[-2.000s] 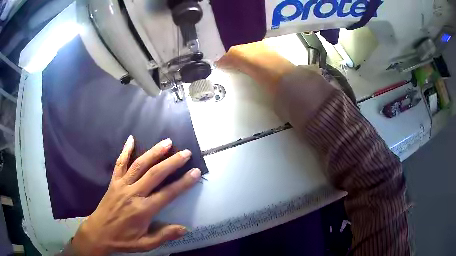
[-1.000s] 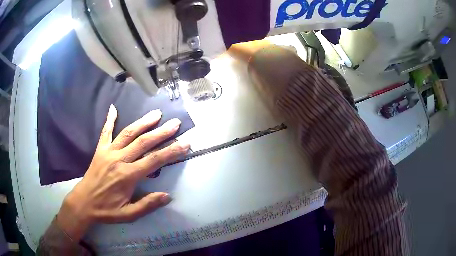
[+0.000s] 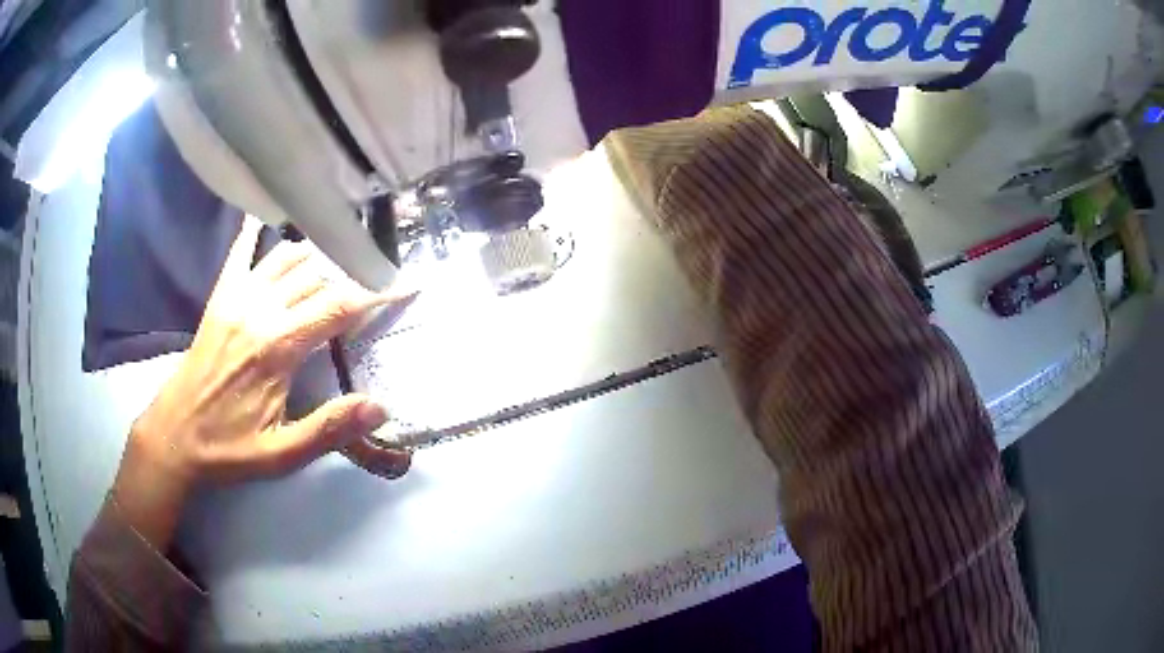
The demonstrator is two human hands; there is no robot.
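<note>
The dark purple cloth panel (image 3: 160,242) lies on the white table left of the sewing machine head (image 3: 275,115). My left hand (image 3: 262,357) lies on the cloth's near edge with fingers spread, its fingertips close to the presser foot (image 3: 428,230), partly behind the head. Glare washes out the needle area. My right arm, in a striped brown sleeve, reaches behind the machine arm; my right hand is hidden there, so what it does cannot be seen.
A slot (image 3: 562,406) crosses the table plate. A maroon tool (image 3: 1034,283) and a red stick-like item (image 3: 1008,240) lie at the right. A printed scale (image 3: 536,600) runs along the front edge, with dark purple cloth (image 3: 728,619) below it.
The cloth has moved away from me, leaving less of it in front of the head. My left hand has moved forward with it. My right forearm reaches further behind the machine arm, its hand now out of sight.
</note>
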